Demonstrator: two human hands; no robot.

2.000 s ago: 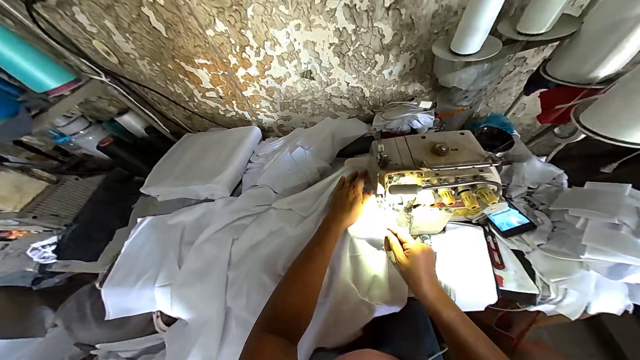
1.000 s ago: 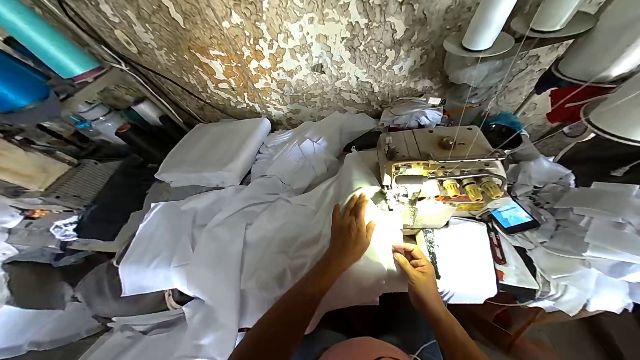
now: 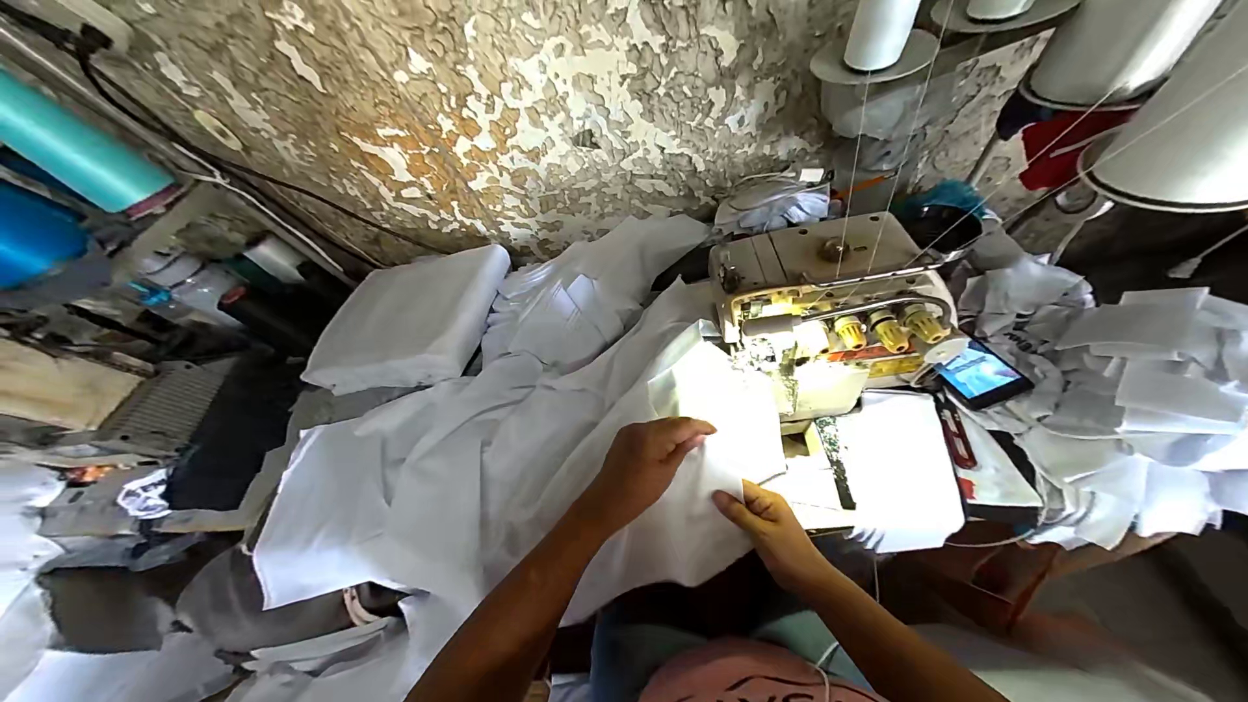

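A white cloth (image 3: 507, 458) spreads over the work surface and up to the lit sewing area of an overlock sewing machine (image 3: 829, 283). My left hand (image 3: 648, 463) pinches the cloth between thumb and fingers, in front and to the left of the machine. Nearer to my body, my right hand (image 3: 765, 522) grips the cloth's right edge. Bright lamplight washes out the cloth beside the needle area, so the needle and presser foot cannot be made out.
Right of the machine lie a stack of white fabric pieces (image 3: 902, 468), red-handled snips (image 3: 955, 434), a phone (image 3: 983, 373) and heaped white pieces (image 3: 1150, 390). Folded white fabric (image 3: 409, 317) sits at the back left. Thread cones (image 3: 882, 34) stand above, before a peeling wall (image 3: 546, 117).
My left hand has come away from the machine toward my body and now pinches the cloth, where its fingers lay spread on it one second ago. The cloth's edge is lifted near the machine.
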